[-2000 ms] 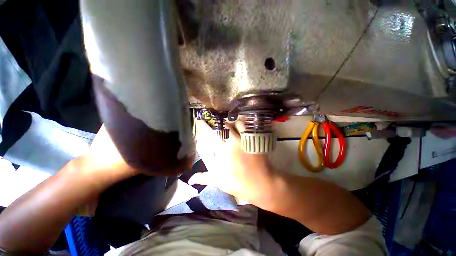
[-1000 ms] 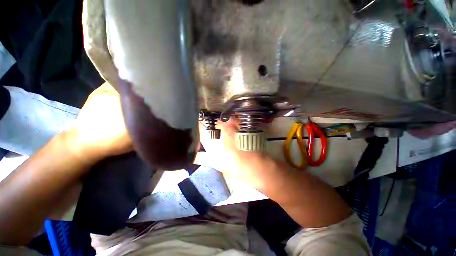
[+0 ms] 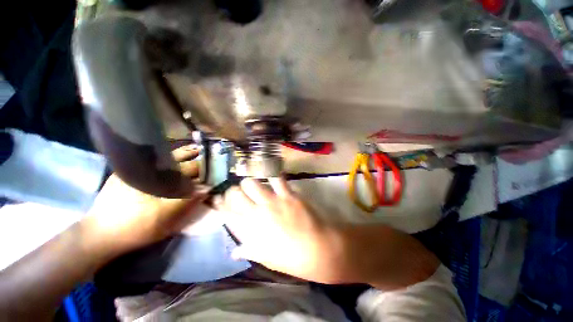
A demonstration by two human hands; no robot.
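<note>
My left hand (image 3: 141, 204) is partly behind the curved grey guard (image 3: 125, 100), its fingertips beside the presser foot area. My right hand (image 3: 270, 220) lies flat with fingers spread, just below the thread tension knob (image 3: 265, 165). Light fabric (image 3: 204, 255) with a thin black strip hangs below both hands toward the lap. Dark cloth shows between the hands near the needle area. The frame is blurred; the needle and what the left fingers hold cannot be made out.
The sewing machine head (image 3: 377, 82) fills the top. Scissors (image 3: 388, 182) with yellow and red loops lie right of my right hand. A small red-and-black item (image 3: 314, 148) is under the arm. Black fabric (image 3: 53, 113) and light fabric (image 3: 50, 166) lie left. A blue crate (image 3: 465, 264) stands lower right.
The view has shifted, so the guard and knob appear further left. My right hand has come out from behind the knob to below it. More of my left fingers shows beside the guard.
</note>
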